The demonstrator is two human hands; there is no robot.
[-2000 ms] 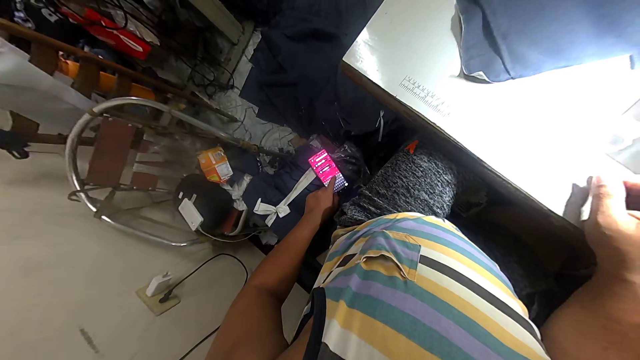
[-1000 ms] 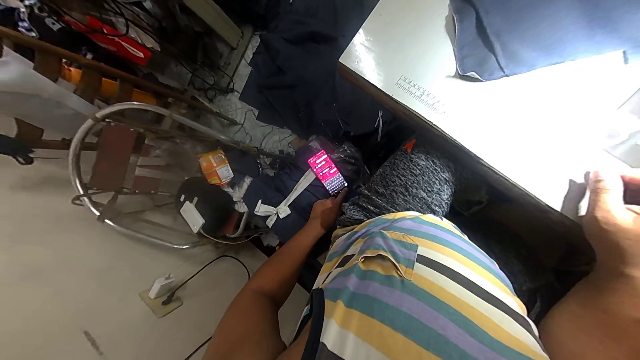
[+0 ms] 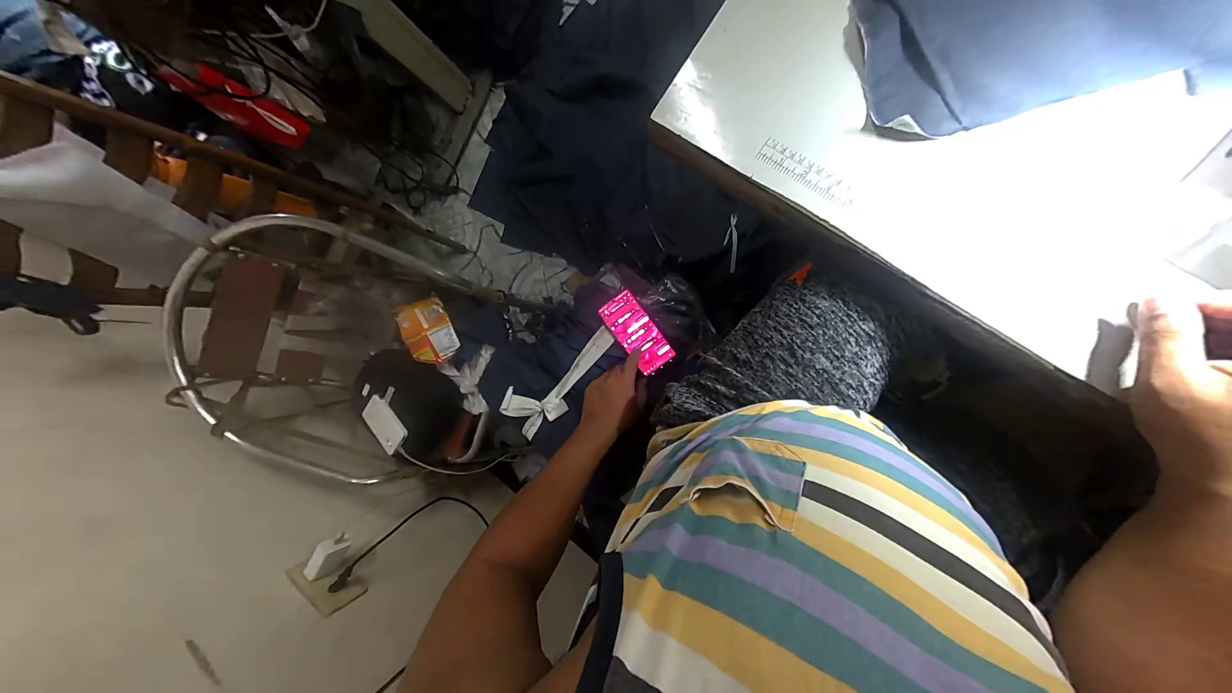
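A smartphone [image 3: 636, 332] with a lit pink screen lies face up on dark cloth beside my thigh. My left hand [image 3: 613, 393] is at its lower end, one fingertip touching or just over the screen; the other fingers are curled and partly hidden, and no grip on the phone is plain. Under and beside the phone are a dark blue cloth bundle tied with a white strip [image 3: 550, 408] and crumpled dark plastic. My right hand [image 3: 1179, 371], cut off by the right edge, rests at the white table's [image 3: 924, 192] near edge, thumb on top; whether it holds anything is unclear.
Dark blue fabric [image 3: 1030, 58] lies on the table, near a printed ruler scale [image 3: 807, 173]. To the left stand a round metal-framed chair [image 3: 178, 332], an orange packet [image 3: 427, 330] and a black round object [image 3: 409, 404]. A plug with a cord sits in a socket plate [image 3: 327, 585].
The phone's screen showed a keyboard in its lower part earlier; now that part shows pink content. My left hand's finger has shifted slightly at the phone. My right hand has stayed at the table edge.
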